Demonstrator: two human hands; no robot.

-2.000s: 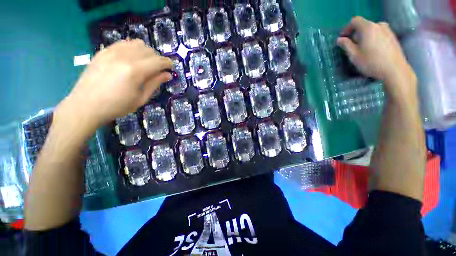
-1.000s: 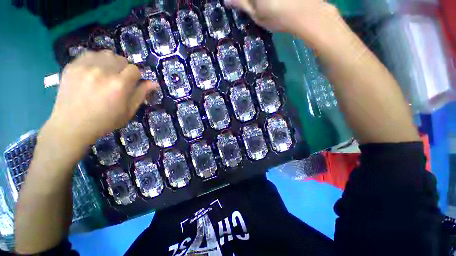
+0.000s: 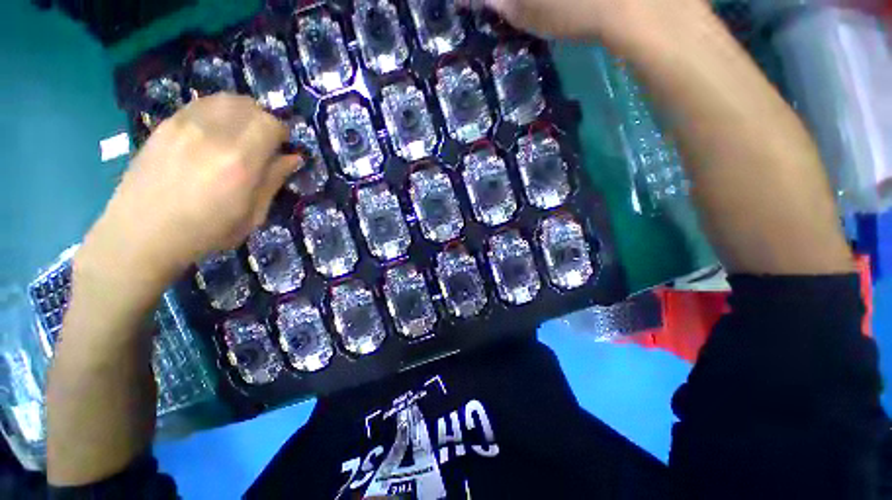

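Note:
A black tray (image 3: 391, 361) holds rows of shiny oval units (image 3: 354, 137) with dark round centres. My left hand (image 3: 220, 161) is over the tray's left part, its fingertips curled together beside a unit in the second row. Any small part between them is hidden. My right hand (image 3: 548, 14) is at the top edge of the picture, over the tray's far right corner. It is partly cut off, and its fingertips are not clearly seen.
A green mat (image 3: 59, 117) bears a small white label (image 3: 114, 145). Clear blister trays (image 3: 176, 361) lie at left, and another (image 3: 641, 146) at right. Cloudy plastic trays (image 3: 836, 107) stand at the right edge. A red crate (image 3: 685, 322) is below the bench edge.
My right hand has moved from the right blister tray to the black tray's far right corner. My left hand has moved slightly left in the picture and stays near the second row.

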